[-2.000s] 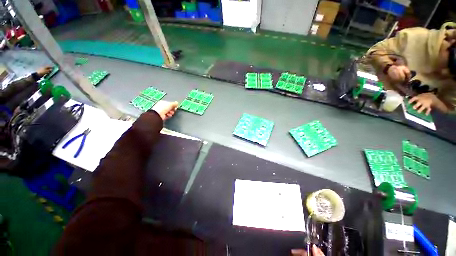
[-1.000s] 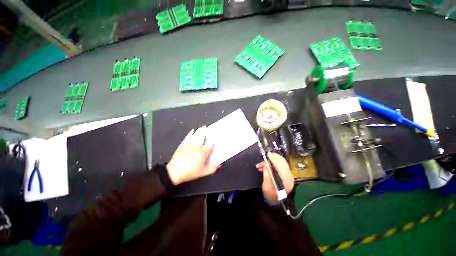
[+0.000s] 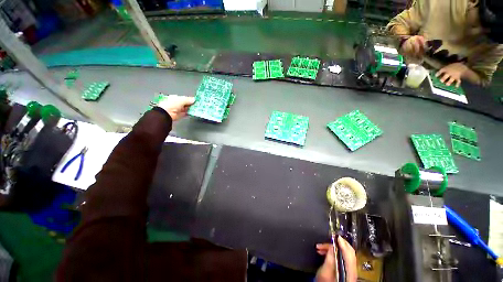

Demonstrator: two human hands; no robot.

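My left hand [image 3: 178, 107] is stretched out over the belt and grips a green circuit board [image 3: 213, 98] by its left edge. The board is tilted and overlaps another green board behind it. My right hand [image 3: 337, 261], cut off by the bottom edge, holds a soldering iron [image 3: 334, 234] like a pen. Its tip is at the rim of the round yellowish cleaning pot [image 3: 346, 194]. No white paper shows on the black mat left of the pot.
Several green boards lie on the grey conveyor belt [image 3: 248, 113]. Right of the pot are a black holder [image 3: 377, 234], a wire feeder with a green-flanged reel [image 3: 423, 179] and a blue tube [image 3: 464, 224]. Blue-handled cutters [image 3: 74, 165] lie at left. Another person [image 3: 449, 38] works across the belt.
My left hand has moved from the white paper out to the belt and now holds a board. The paper is gone from the mat. My right hand still holds the iron by the pot.
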